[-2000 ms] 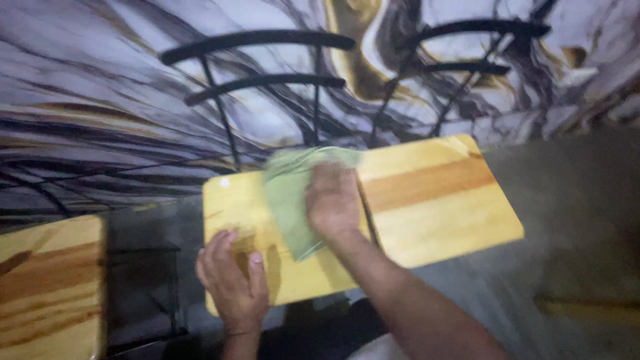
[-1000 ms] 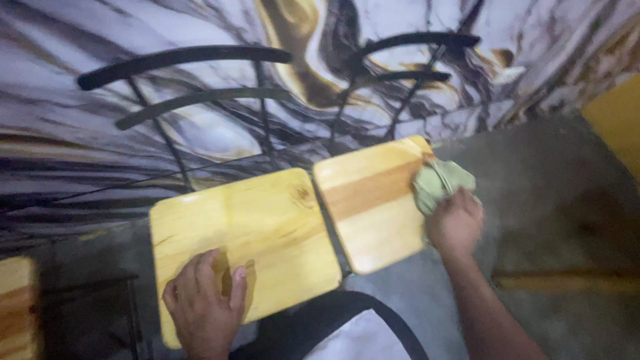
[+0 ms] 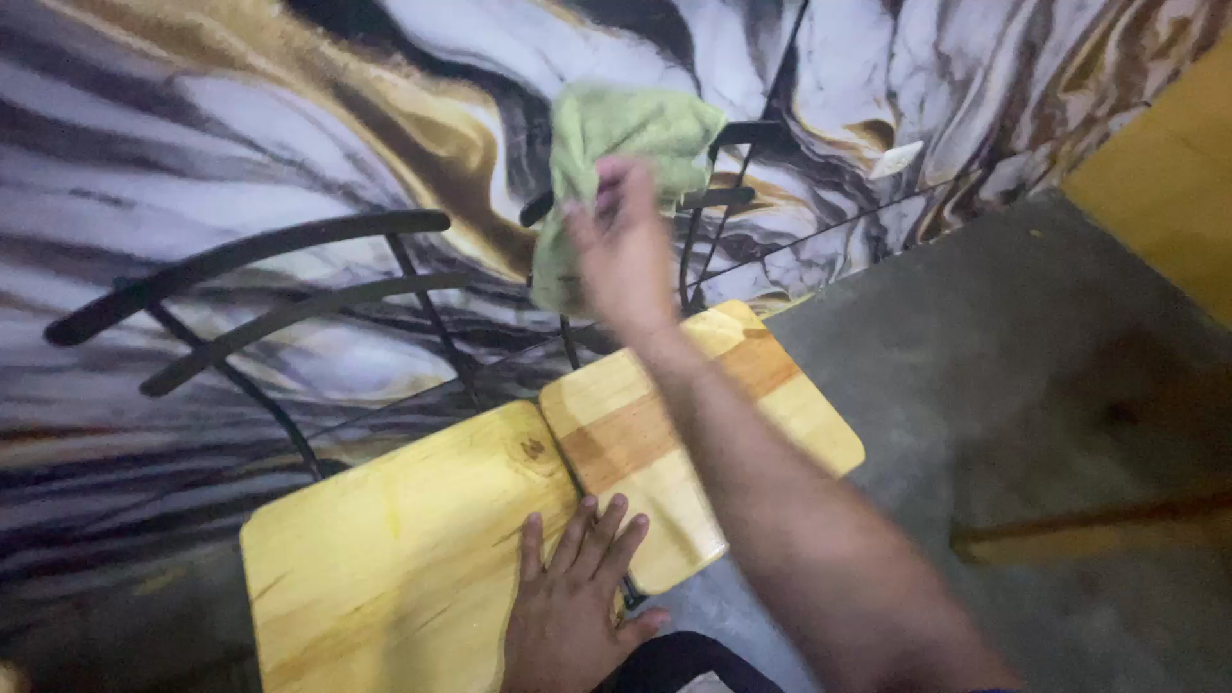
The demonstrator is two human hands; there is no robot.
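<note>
My right hand (image 3: 621, 255), blurred, grips a green cloth (image 3: 626, 130) up at the backrest of the right chair (image 3: 751, 133), which the cloth partly covers. Below it lies that chair's wooden seat (image 3: 616, 433), light with a browner band, partly behind my right forearm. My left hand (image 3: 573, 602) rests palm down with fingers spread on the near right part of the left chair's wooden seat (image 3: 385, 539), its fingertips by the gap between the two seats. Nothing is held in it. The left chair's dark metal backrest (image 3: 260, 241) rises behind its seat.
A wall with a marble-like pattern (image 3: 385, 115) stands close behind both chairs, bearing a small white plate (image 3: 896, 160). Grey floor (image 3: 895, 337) shows at the right, with a yellow surface (image 3: 1165, 173) at the upper right and a brown wooden edge (image 3: 1088, 534) lower down.
My right hand has moved with the cloth from the right seat's far side up to its backrest. My left hand now lies nearer the gap between the seats. The view has shifted.
</note>
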